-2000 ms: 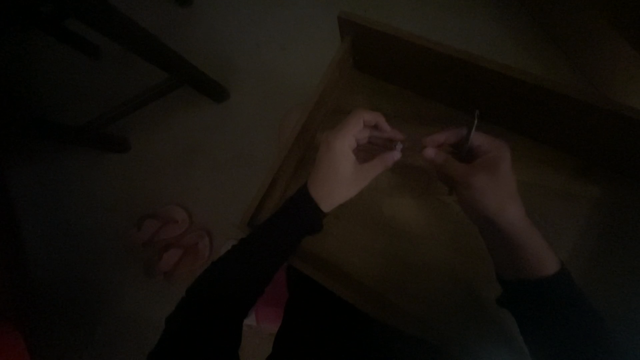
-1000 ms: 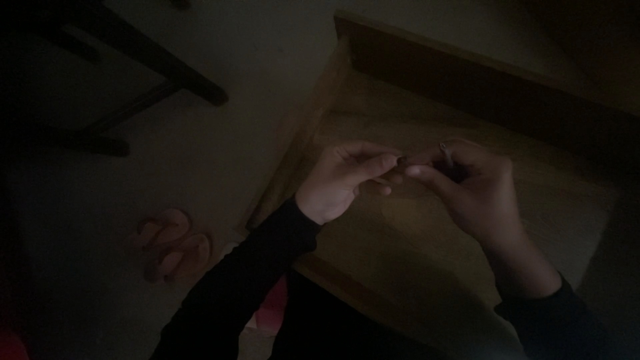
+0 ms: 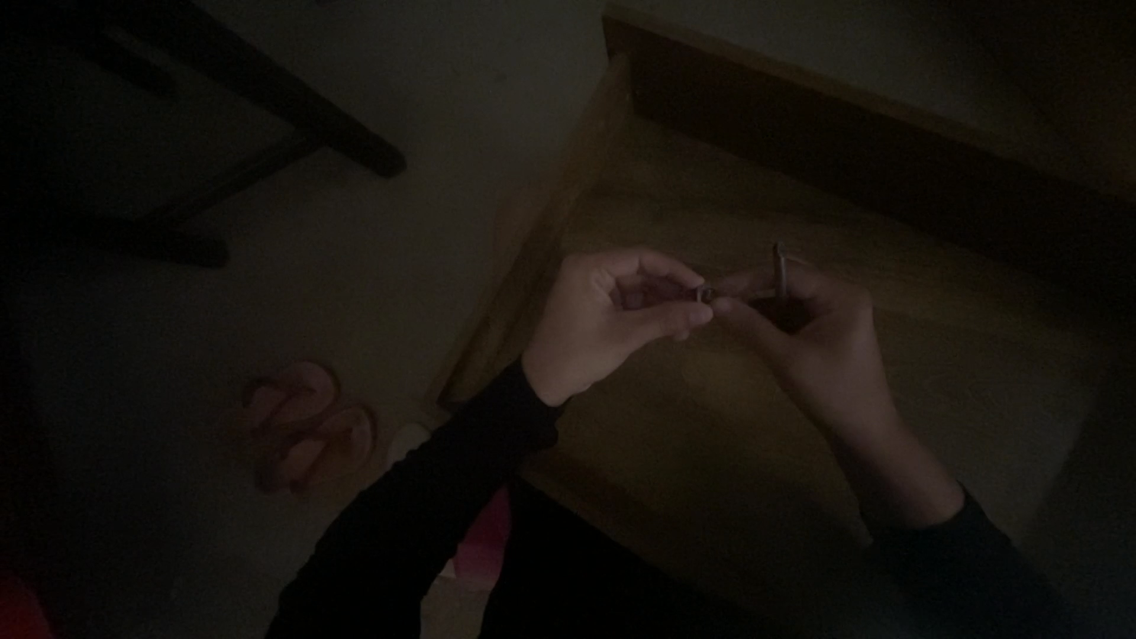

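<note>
Dim light hides much detail. My left hand (image 3: 603, 319) pinches a small metal piece (image 3: 704, 293) between thumb and fingertips; its exact kind cannot be told. My right hand (image 3: 816, 328) meets it there, thumb and forefinger touching the same small piece. A thin metal tool or rod (image 3: 780, 269) sticks up from the curled fingers of my right hand, its lower part hidden by them. Both hands are above the inside of a wooden drawer or shallow box (image 3: 799, 98), whose raised walls show at the back and left.
Dark wooden furniture legs (image 3: 346, 142) lie at the upper left. A pair of pinkish slippers or sandals (image 3: 311, 426) rests on the floor (image 3: 426, 222), left of the drawer. Something pink (image 3: 484, 541) shows beside my left sleeve.
Two seconds ago my hands were slightly apart; my fingertips have come together at the small piece. The thin tool in my right hand has changed its angle.
</note>
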